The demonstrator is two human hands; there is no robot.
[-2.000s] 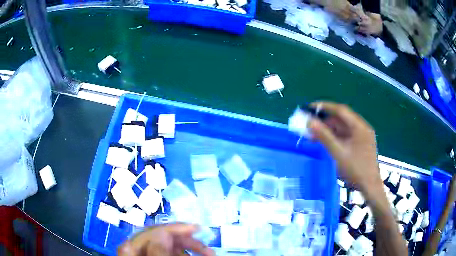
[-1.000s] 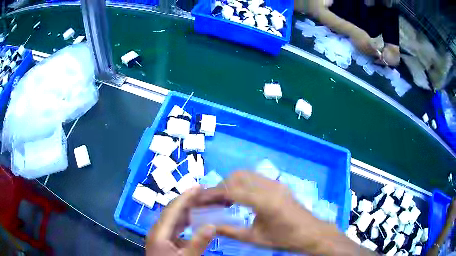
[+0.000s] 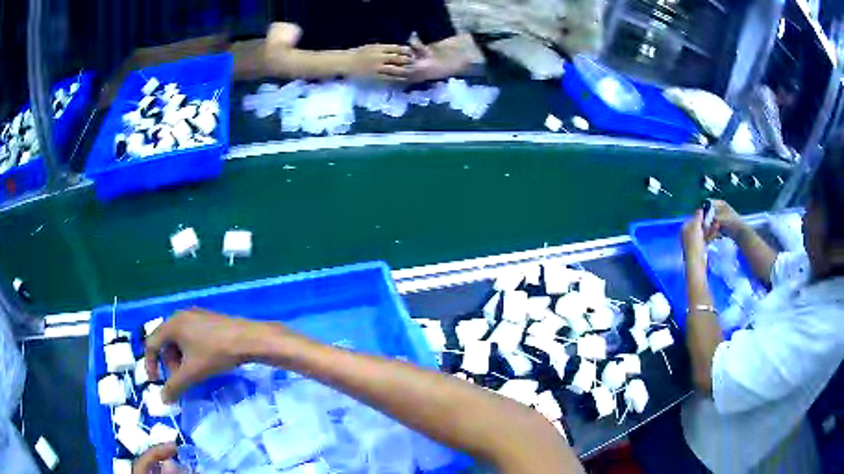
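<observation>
The blue tray [image 3: 245, 294] lies in front of me. Black-and-white units [image 3: 120, 357] with thin leads lie at its left, and clear plastic covers [image 3: 294, 435] are heaped at its centre and right. My right hand [image 3: 205, 354] reaches across the tray over the units, fingers curled down; its fingertips are beside a unit, and whether they grip it is unclear. My left hand [image 3: 157, 459] is mostly cut off by the bottom edge; only fingers show, near a clear cover, and its hold is unclear.
A pile of units [image 3: 546, 324] lies on the dark bench right of the tray. The green conveyor [image 3: 416, 204] carries scattered units. Two workers' hands [image 3: 398, 61] show across the belt, and another worker [image 3: 768, 343] sits at the right by a blue bin [image 3: 652, 243].
The view has swung right, bringing the right-hand worker into view. My hands, earlier together around a clear piece, are now apart; my right hand has moved over the units at the tray's left.
</observation>
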